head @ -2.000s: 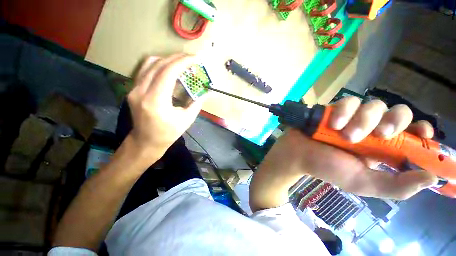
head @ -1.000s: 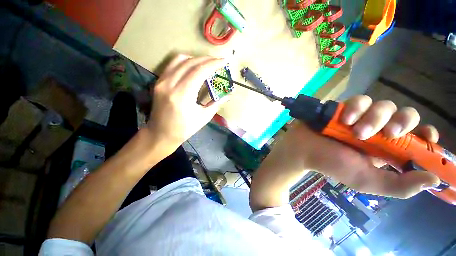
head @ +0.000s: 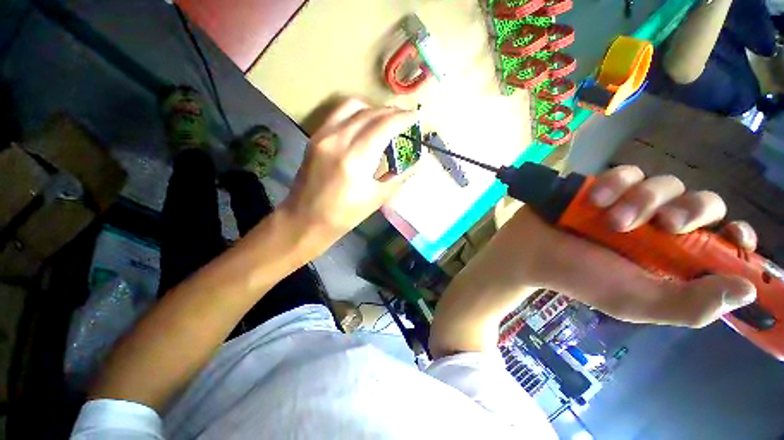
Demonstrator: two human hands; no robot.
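My left hand (head: pixel 344 172) holds a small unit (head: pixel 405 151) with a green perforated face and dark edge between its fingertips. My right hand (head: pixel 627 249) is closed around an electric screwdriver (head: pixel 662 236) with an orange body and black nose. Its long thin bit points left and meets the unit's face; the exact contact point is too small to tell. A small dark bar (head: pixel 448 160) lies on the tan sheet (head: pixel 335 51), partly behind the bit. A green-and-red unit (head: pixel 407 67) lies on the sheet above my left hand.
Rows of green units with red loops (head: pixel 535 64) lie on the sheet's right side. A yellow-orange and blue tape roll (head: pixel 625 69) is beyond them. Another person's arm (head: pixel 696 39) shows at top right. Cardboard cartons (head: pixel 60 189) are at the left.
The view has shifted, so the bench, tape roll and both hands sit differently in the picture. The other person's arm has come into view. Both hands keep their holds, with the bit still at the unit.
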